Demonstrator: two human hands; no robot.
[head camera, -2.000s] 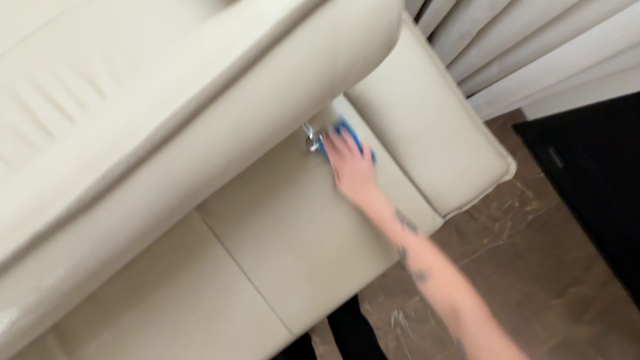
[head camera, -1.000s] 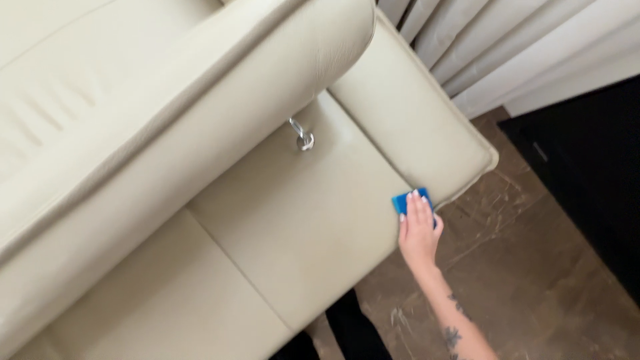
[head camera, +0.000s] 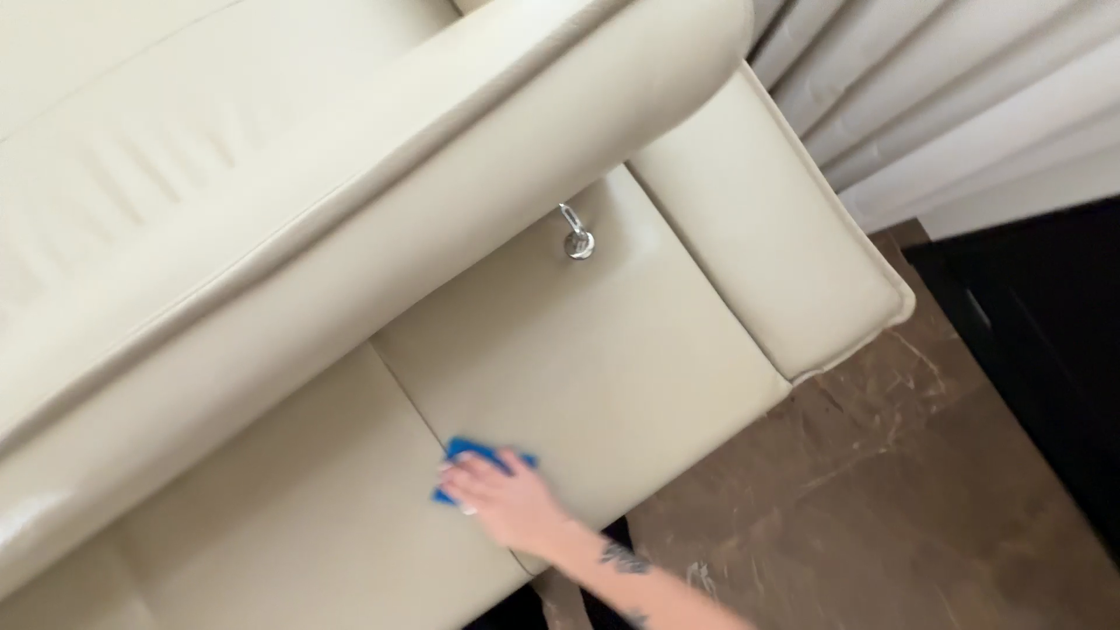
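Observation:
My right hand (head camera: 503, 499) presses a blue cloth (head camera: 468, 451) flat on the cream leather sofa (head camera: 560, 376), at the seam between two panels and not far from the sofa's lower edge. Its fingers lie over the cloth, which shows around them; hand and cloth are slightly blurred. A chrome metal fitting (head camera: 578, 243) stands on the panel farther up, below the long padded roll (head camera: 420, 201). My left hand is not in view.
The padded end section (head camera: 779, 236) of the sofa is at the right, with pale curtains (head camera: 919, 87) behind it. A brown marble-look floor (head camera: 840, 490) runs along the sofa's edge. A black flat object (head camera: 1050, 332) lies at the far right.
My right hand, with the blue cloth, has moved from beside the chrome fitting to the sofa's corner at the end section, then left along the front to the panel seam.

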